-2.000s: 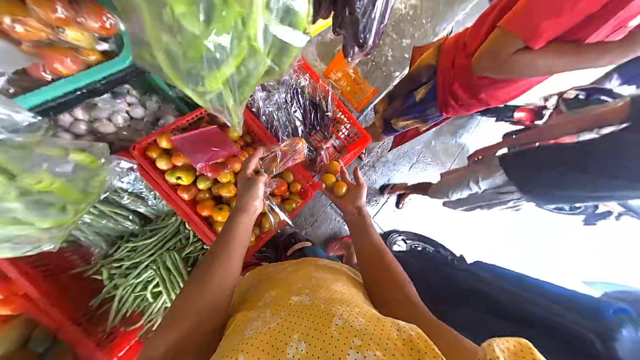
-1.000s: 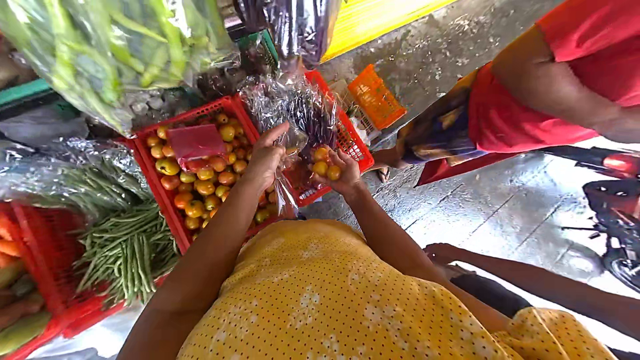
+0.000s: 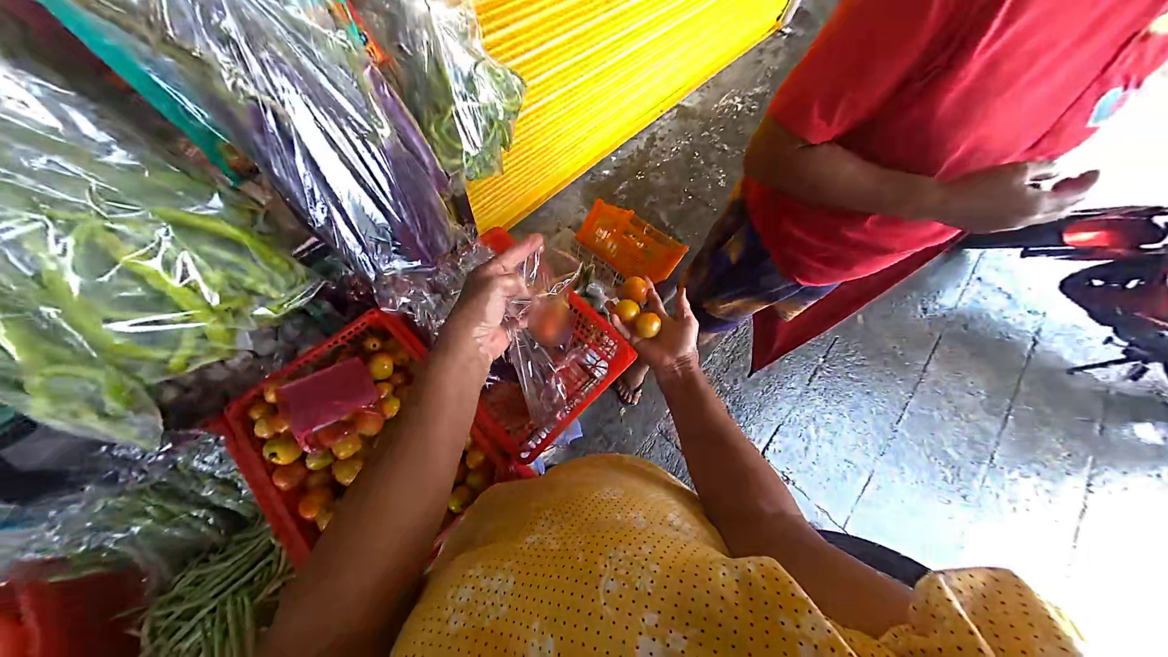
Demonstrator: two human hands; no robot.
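Note:
My left hand [image 3: 493, 301] grips a clear plastic bag [image 3: 540, 365] by its upper part, and something reddish, likely a tomato, shows through it. On the upturned palm of my right hand [image 3: 664, 328] rest several small orange-yellow tomatoes [image 3: 647, 325], just right of the bag. Below my left forearm stands a red plastic crate [image 3: 265, 493] of yellow, orange and red tomatoes [image 3: 347, 470], with a dark red block-like object [image 3: 327, 401] on top. A second red crate [image 3: 598, 342] with plastic-wrapped goods lies beneath the bag.
Bagged green peppers [image 3: 109, 292] and purple eggplants [image 3: 356, 155] are at upper left, long green beans [image 3: 214, 598] at lower left. An orange basket [image 3: 630, 239] sits beyond the crates, near a yellow ribbed panel [image 3: 602, 82]. A person in a red shirt [image 3: 912, 119] stands at right.
The bag and my left hand are now raised apart from the tomato crate, over the second crate. My right hand still carries tomatoes. The view has shifted, showing more of the yellow panel.

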